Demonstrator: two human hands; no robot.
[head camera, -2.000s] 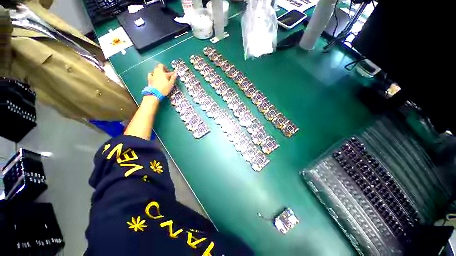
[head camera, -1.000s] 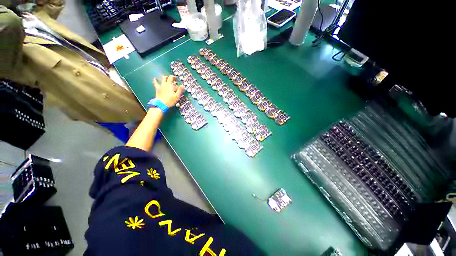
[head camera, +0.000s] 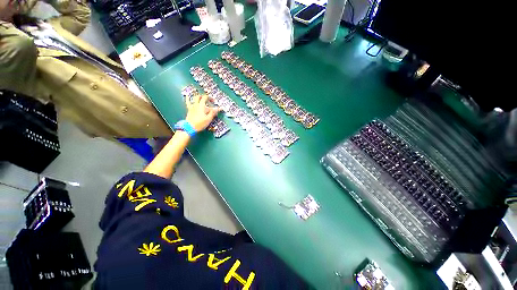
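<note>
Circuit boards lie edge to edge in several slanting rows; a long row (head camera: 266, 85) is farthest from me. My left hand (head camera: 200, 113) is over the middle of the shortest row (head camera: 219, 130), fingers apart and touching the boards; boards show beyond and before it. What is under the fingers is hidden. A joined unit with a thin wire (head camera: 307, 208) lies alone nearer me. Another unit with a dark edge (head camera: 371, 276) is at the bottom edge, partly cut off. My right hand is out of the picture.
Stacked clear component trays (head camera: 391, 187) with dark parts are at right. White containers (head camera: 218, 31), a plastic bag (head camera: 275, 28) and a phone (head camera: 309, 13) stand or lie at the back. A person in a tan coat (head camera: 90, 90) is at left, near black crates (head camera: 48, 204).
My left hand has moved from the far end of the short row toward its middle, uncovering the far boards. The view has shifted, and the dark-edged unit shows more at the bottom.
</note>
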